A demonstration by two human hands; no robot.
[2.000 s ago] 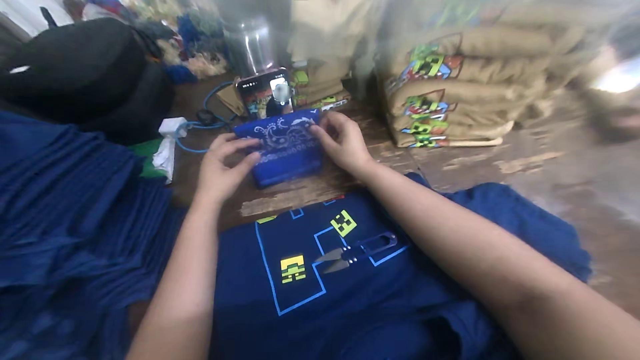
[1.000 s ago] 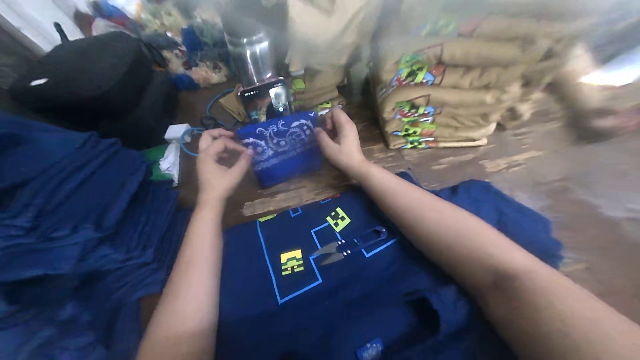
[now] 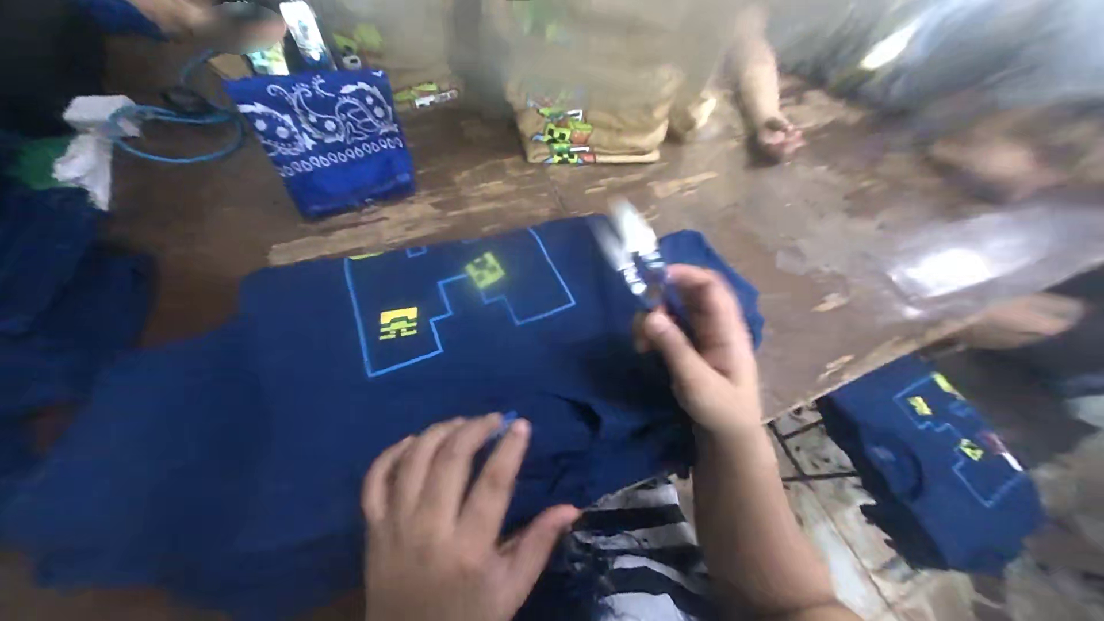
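A navy printed T-shirt [image 3: 293,414] lies spread on the wooden table, bearing blue outlines and yellow-green patches. My left hand [image 3: 448,509] rests flat on its near part, fingers slightly spread, by a small blue spot. Above the shirt's right part, my right hand [image 3: 703,345] grips a pair of thread snips [image 3: 638,250], blades pointing up and away, blurred by motion. Beyond the shirt, a blue paisley bandana [image 3: 332,142] stands folded against something largely hidden behind it.
Folded tan garments [image 3: 595,112] are stacked at the back. Blue cable and a white plug [image 3: 99,116] lie at the left. Other people's hands [image 3: 776,138] show at the back and right. Another navy shirt [image 3: 940,466] is below the table's right edge.
Both hands have left the bandana and come nearer. The snips, lying on the shirt before, are now in my right hand. The view has shifted right and down.
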